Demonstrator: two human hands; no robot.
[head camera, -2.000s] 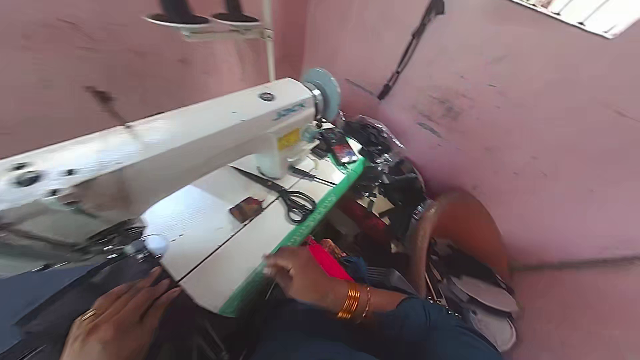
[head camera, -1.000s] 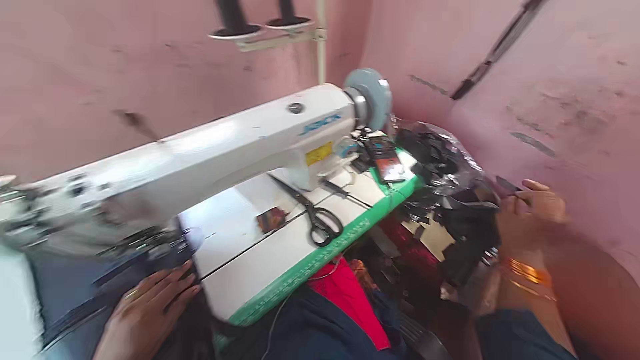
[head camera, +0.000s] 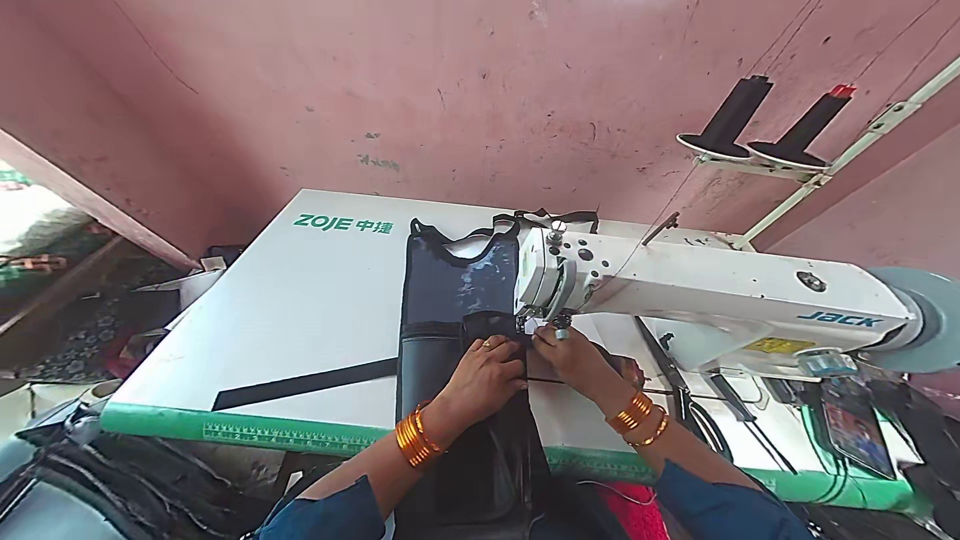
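Observation:
A white Jack sewing machine (head camera: 720, 300) stands on the white table, its needle end over a dark fabric piece (head camera: 435, 360) with black edging. My left hand (head camera: 487, 375) presses on the dark piece just in front of the presser foot, fingers bent. Close to the needle area, my right hand (head camera: 574, 360) pinches the edge of the same piece at its right side. The fingertips of both hands are near each other; the exact stitching point is hidden. A black strap (head camera: 307, 382) runs out to the left from under the piece.
Black-handled scissors (head camera: 686, 397), a thin tool (head camera: 739, 405) and a phone (head camera: 859, 427) lie right of my hands. Two black thread cones (head camera: 731, 116) stand on a rack behind the machine. Dark material (head camera: 112, 480) is piled at the lower left, below the table's green edge (head camera: 285, 437).
My right hand has come from the dark bundle by the wall at the right to the needle area. Both hands are now together on the dark piece. The view has swung left.

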